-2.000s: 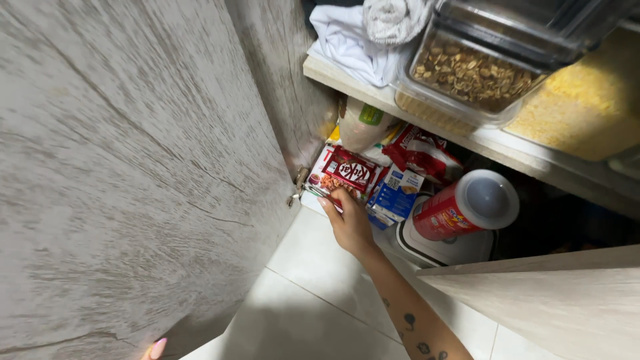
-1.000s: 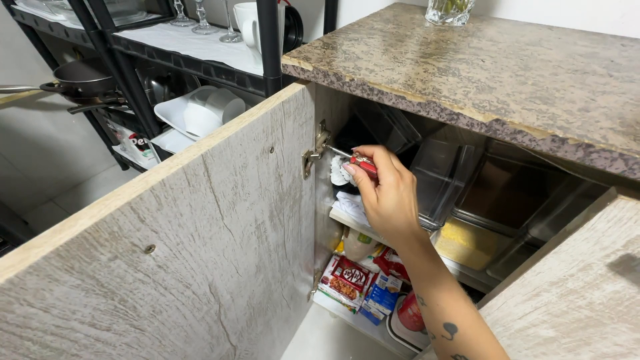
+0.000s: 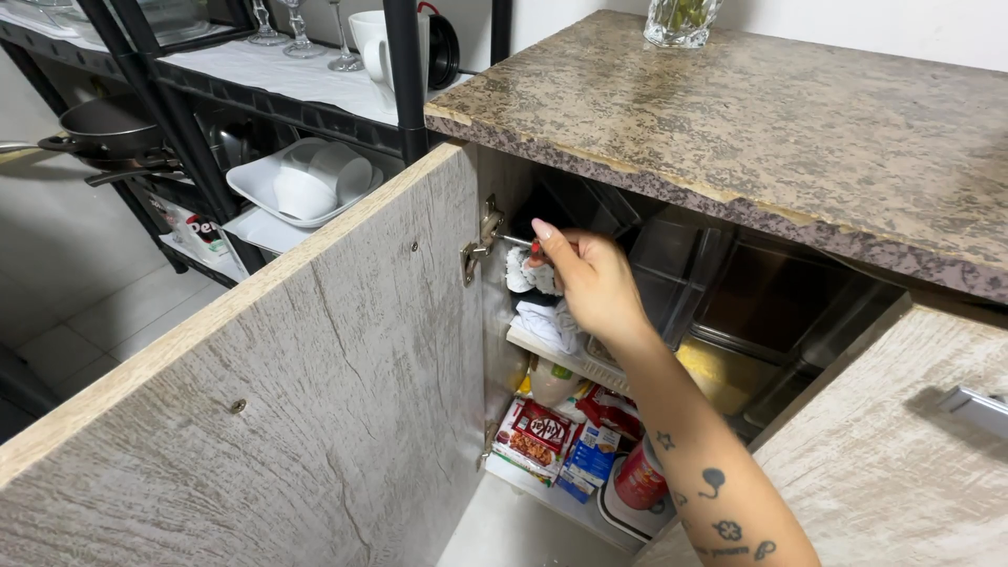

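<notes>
My right hand is closed around the red handle of a screwdriver, most of the handle hidden by the fingers. The shaft points left, and its tip is at or very near the upper metal hinge inside the cabinet. That hinge joins the open wood-grain cabinet door to the cabinet's side wall. Lower down, a second hinge shows at the door's inner edge. My left hand is out of view.
A stone-patterned countertop with a chipped edge overhangs the cabinet. Inside are white cloths, a KitKat box, a blue box and a red canister. Another door stands right; a black shelf rack is behind the open door.
Two seconds ago my right hand was low by the lower hinge; it is now at the upper hinge. The view has shifted up to the countertop. My left fingertips, visible then, are gone from view.
</notes>
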